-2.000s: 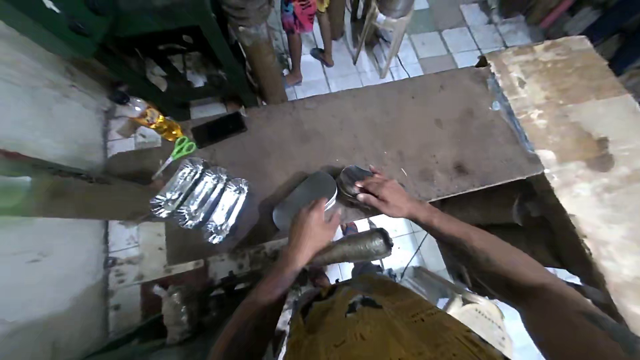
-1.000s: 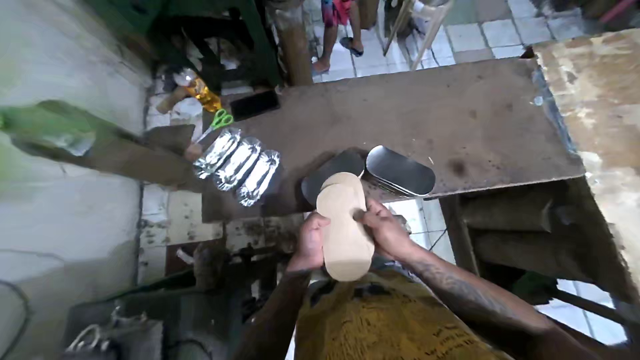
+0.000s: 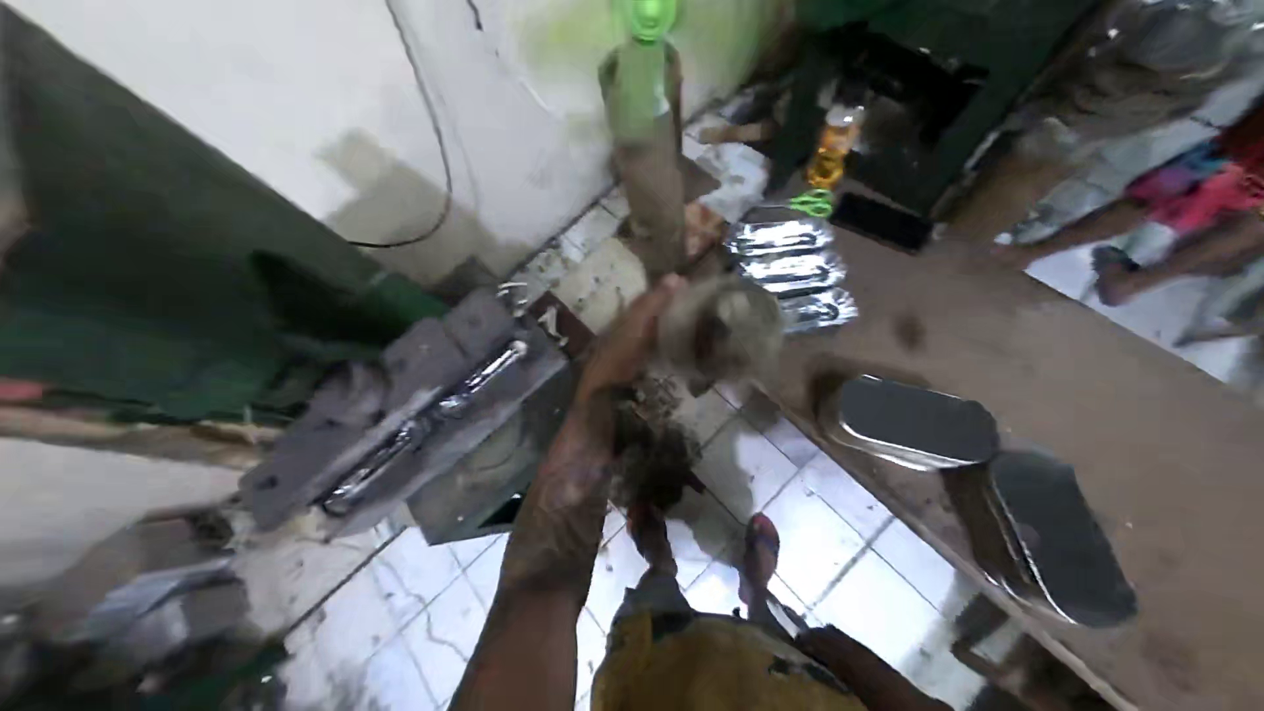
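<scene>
My left hand point(image 3: 652, 311) reaches forward over the near left end of the bench, beside a blurred, roundish, translucent grey-brown thing point(image 3: 726, 331); whether the fingers grip it cannot be told. My right hand is out of view; only part of a dark forearm shows at the bottom edge. On the brown bench point(image 3: 987, 336) lie two dark, flat oval pieces with shiny rims, one point(image 3: 918, 420) near the edge and another point(image 3: 1062, 538) farther right, almost end to end. Three crinkled silver foil packs point(image 3: 790, 272) lie side by side at the bench's far end.
Green-handled scissors point(image 3: 813, 203), a bottle of amber liquid point(image 3: 834, 148) and a black phone-like slab point(image 3: 882, 221) are beyond the foil packs. A grey metal machine or vise point(image 3: 434, 425) stands at left. A post point(image 3: 647, 168) rises by the wall. Another person's legs point(image 3: 1165, 247) show at right.
The view has swung far to the left. The tan oval piece held in both hands a second ago is no longer seen. My left hand has moved out to the bench's left end.
</scene>
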